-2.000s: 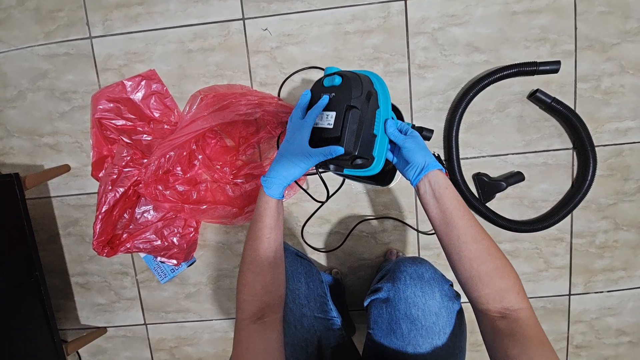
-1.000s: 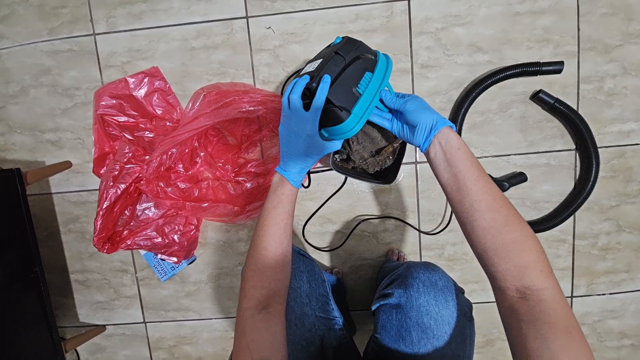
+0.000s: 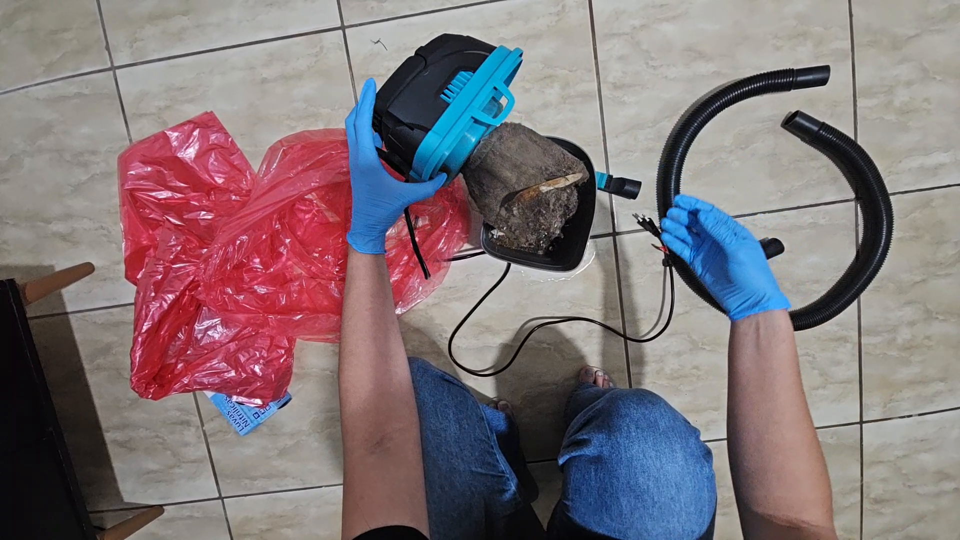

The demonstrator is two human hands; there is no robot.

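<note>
My left hand (image 3: 379,180), in a blue glove, grips the black and teal motor head of a vacuum cleaner (image 3: 442,105), which is tilted on its side. A dust-caked filter (image 3: 529,184) extends from the head over the black vacuum tank (image 3: 581,244). My right hand (image 3: 716,251), also gloved, is away from the vacuum, its fingers partly curled beside the plug end of the power cord (image 3: 646,223); whether it touches the cord is unclear. The black cord (image 3: 577,320) loops across the tiles below the tank.
A crumpled red plastic bag (image 3: 255,240) lies to the left, partly over a blue printed packet (image 3: 244,412). The curved black vacuum hose (image 3: 874,217) rests at right, with a black nozzle piece (image 3: 772,247) inside its curve. Dark furniture (image 3: 26,420) with wooden legs stands at far left.
The vacuum head has been lifted off the tank and tilted, exposing the filter. My right hand has let go of the head and moved right, towards the hose.
</note>
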